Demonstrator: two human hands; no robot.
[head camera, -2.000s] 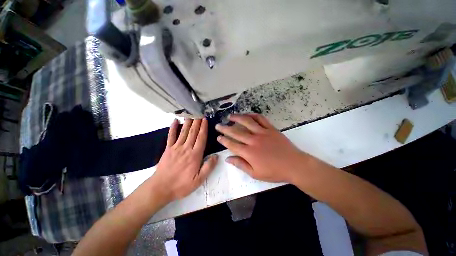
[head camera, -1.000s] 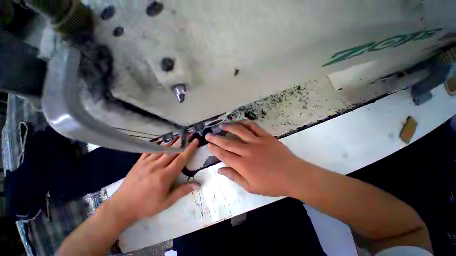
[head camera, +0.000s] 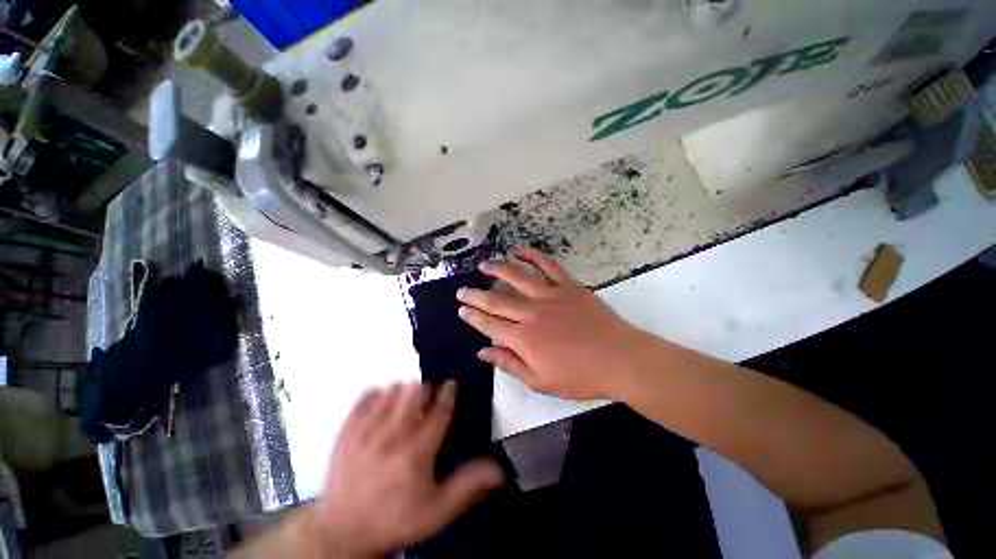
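A dark fabric band (head camera: 453, 355) runs from the needle area down over the table's front edge toward the dark-clothed lap. My right hand (head camera: 555, 325) lies flat with its fingertips on the band's right edge close to the presser foot. My left hand (head camera: 399, 464) is blurred, fingers spread, at the band's left side near the table edge; whether it touches the band cannot be told. The presser foot and needle (head camera: 411, 269) are small and hard to make out. A bundle of dark pieces (head camera: 164, 344) with a pale cord lies on the plaid cloth (head camera: 202, 459).
The cream sewing machine head (head camera: 524, 98) with green lettering fills the top. Its grey curved metal arm (head camera: 257, 180) stands left of the needle. Dark lint covers the bed (head camera: 590, 213). A tan block (head camera: 879, 272) lies on the white table (head camera: 754, 295) at right. A blue crate (head camera: 289, 16) is behind.
The band ran left toward the bundle and now hangs toward the lap. My left hand has moved down, away from the needle. My right hand stays near the needle. The camera view has shifted.
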